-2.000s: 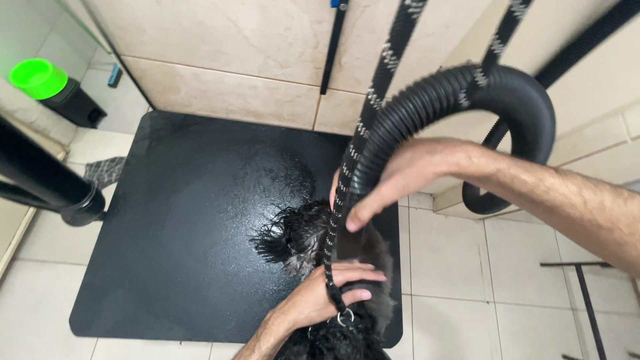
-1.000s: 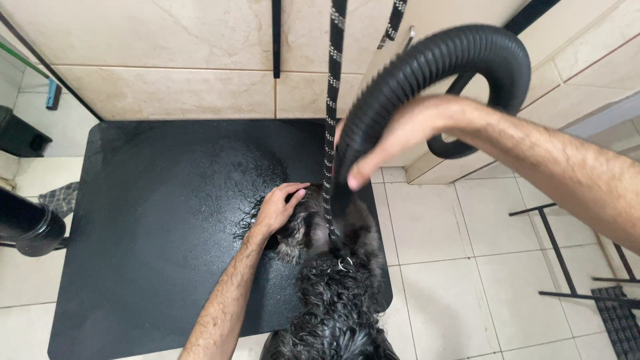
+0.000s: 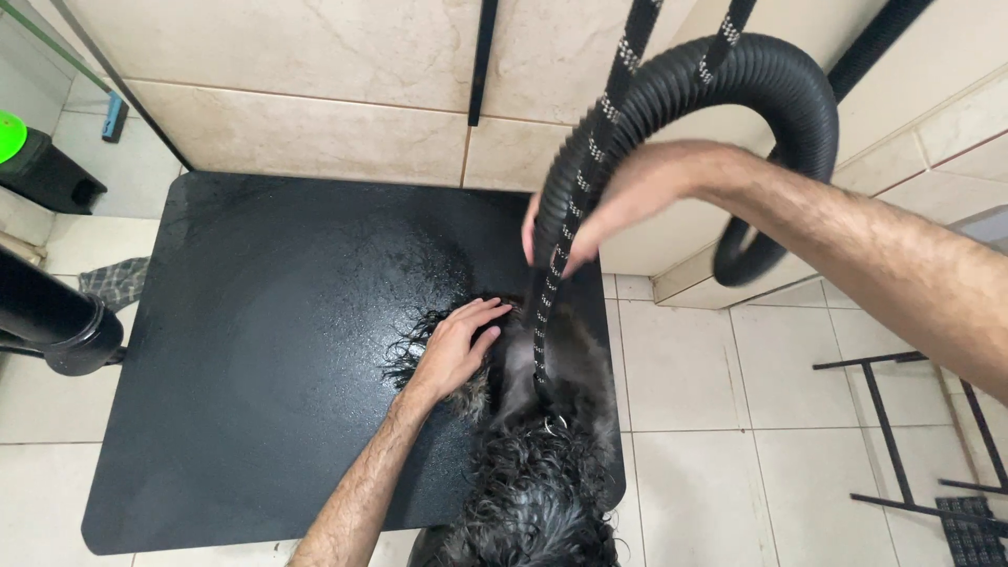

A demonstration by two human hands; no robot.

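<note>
A black curly-haired dog [image 3: 543, 472] is on a black grooming table [image 3: 260, 331], its damp coat partly blown flat near the head. My right hand [image 3: 598, 213] grips a black corrugated dryer hose [image 3: 709, 87] above the dog, its end pointing down and partly hidden behind a rope. That black rope with pale flecks [image 3: 583, 173] runs down to the dog's neck, where a metal ring [image 3: 556, 425] shows. My left hand [image 3: 465, 339] rests on the side of the dog's head with its fingers a little apart, over wet strands of hair.
Beige wall tiles [image 3: 315, 118] border the table's far edge. A black post [image 3: 55, 315] stands at the left. Beyond it are a black bin [image 3: 47, 173], a brush head [image 3: 115, 118] and a checked cloth [image 3: 118, 282]. A black metal frame [image 3: 886, 433] stands on the floor at right.
My left hand has moved from the dog's neck, beside the ring, to the side of its head. My right hand still holds the hose over the dog.
</note>
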